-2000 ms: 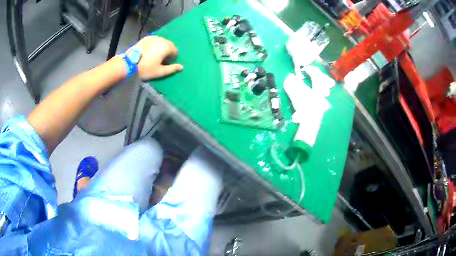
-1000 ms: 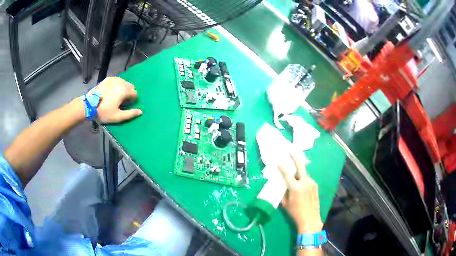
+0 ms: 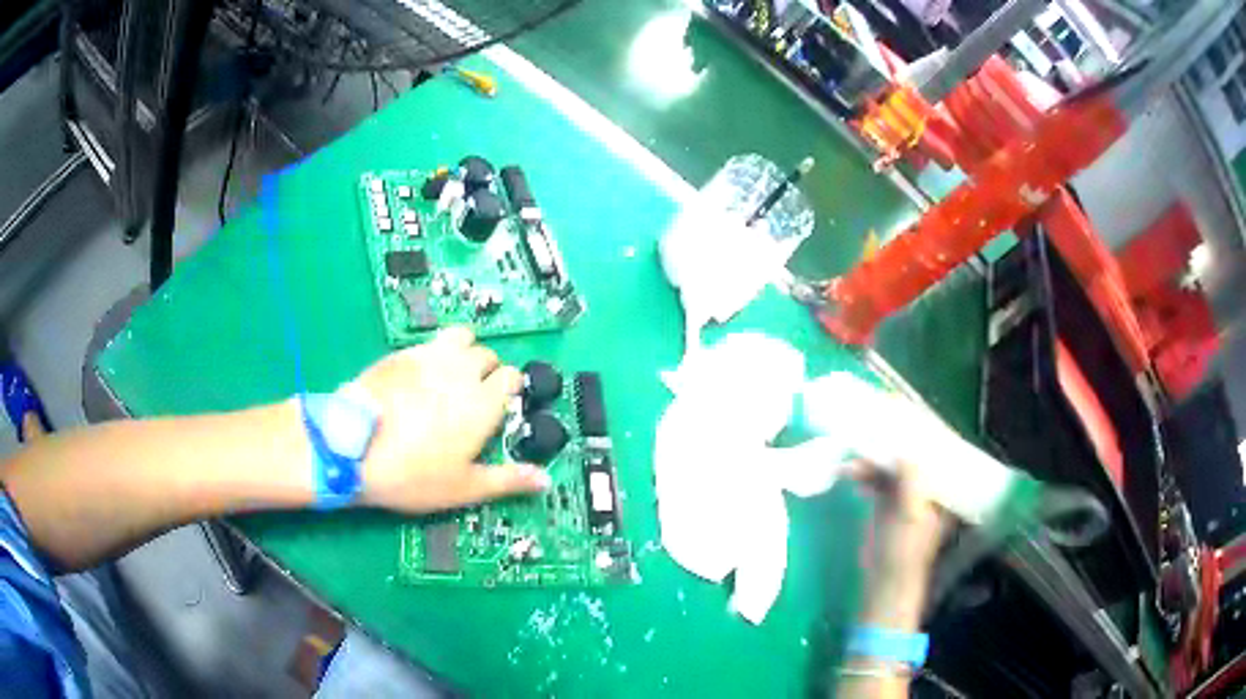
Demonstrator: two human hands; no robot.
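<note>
Two populated green circuit boards lie on the green mat (image 3: pixel 627 277). My left hand (image 3: pixel 440 421) rests over the upper left part of the nearer board (image 3: pixel 526 523), its fingers by the round black components and hiding that part. Whether it grips anything cannot be told. The farther board (image 3: pixel 451 260) lies beyond it, untouched. My right hand (image 3: pixel 902 526), blurred, is around the white glue dispenser (image 3: pixel 918 440), held at the right over the mat's edge. Its green rear cap points right.
White wiping paper (image 3: pixel 720 471) lies crumpled right of the nearer board. Behind it stands a clear bag-lined container (image 3: pixel 745 225) with a dark stick inside. A red-wrapped post (image 3: pixel 977 205) leans in from the right. A black fan guard (image 3: pixel 396 27) is at the top.
My left hand has moved from the mat's left edge onto the nearer board. My right hand has lifted the dispenser off the mat and moved it up and right.
</note>
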